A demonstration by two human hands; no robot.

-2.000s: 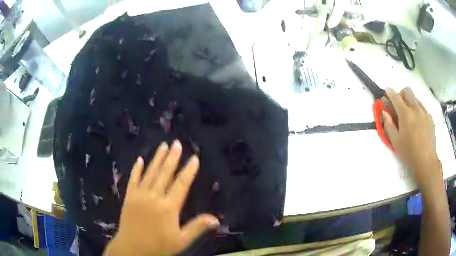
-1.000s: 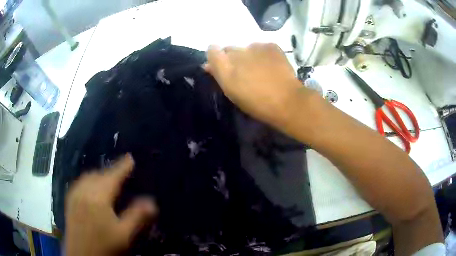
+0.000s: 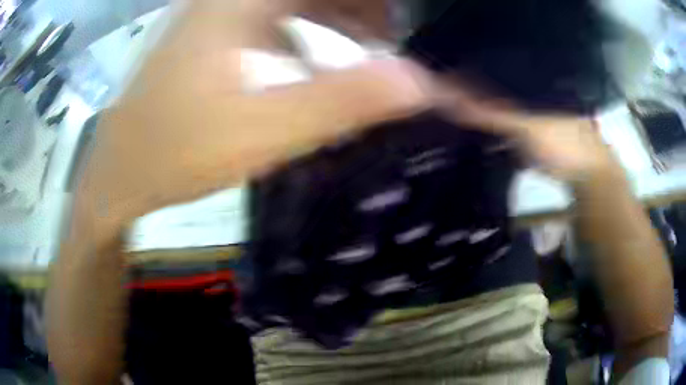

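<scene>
The dark garment panel with pale pinkish motifs hangs over the table's front edge, down onto the lap. More dark fabric is at the upper right, over the machine area. My left hand is large and blurred across the upper middle, at the top edge of the panel. My right hand is blurred at the panel's upper right, where the fabric meets the fingers. Strong blur hides the fingertips of both hands. The red scissors cannot be made out.
The white table shows between my left arm and the panel, with its wooden-coloured front edge below. A red strip is under that edge. Pale beige folded cloth lies over the lap. A dark rectangular object is at the right.
The panel has gone from lying flat on the table to hanging at its front edge. Both hands have moved, my right one away from the fabric's far edge, and the view is now strongly blurred.
</scene>
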